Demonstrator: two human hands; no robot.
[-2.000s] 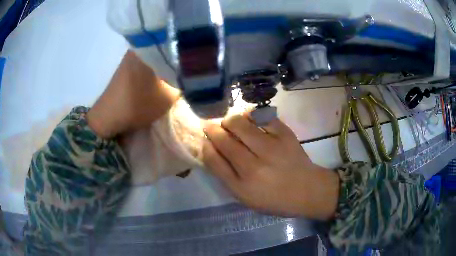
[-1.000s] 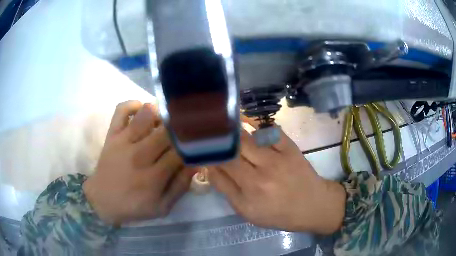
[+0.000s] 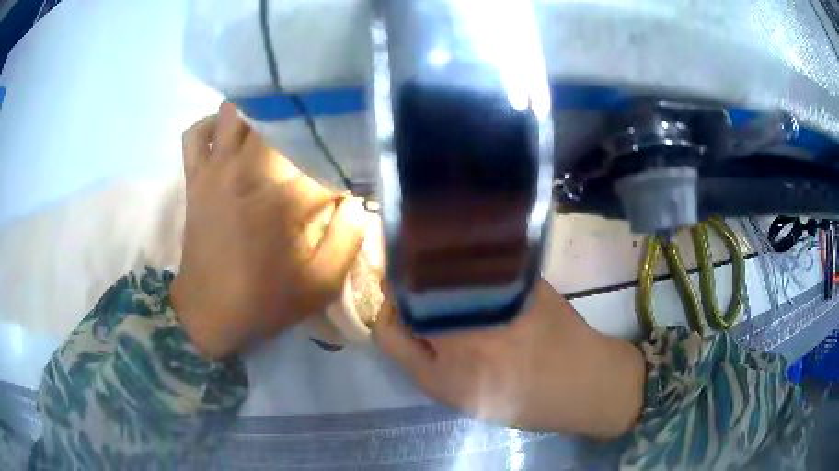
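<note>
A small pale peach fabric piece (image 3: 361, 296) shows between my two hands, its open rounded edge towards me. My left hand (image 3: 262, 235) is on its left side, with thumb and fingers closed on the fabric near the lamp-lit sewing area. My right hand (image 3: 515, 359) holds the fabric's right edge; its fingers are partly hidden behind the chrome take-up lever guard (image 3: 467, 184). The needle and presser foot are hidden behind the guard. The white sewing machine head (image 3: 304, 46) with a blue stripe spans the top.
Scissors with gold-yellow handles (image 3: 692, 281) lie right of my right hand. The grey tension knob (image 3: 659, 198) is above them. Small tools (image 3: 830, 262) and pale threads lie at the far right. A ruler strip (image 3: 368, 442) runs along the front edge. A blue basket (image 3: 821, 359) is below right.
My left hand first swung from a bent, raised pose to lie beside the fabric, then moved up towards the lamp-lit area. The view shifted, and the guard now covers more of my right hand.
</note>
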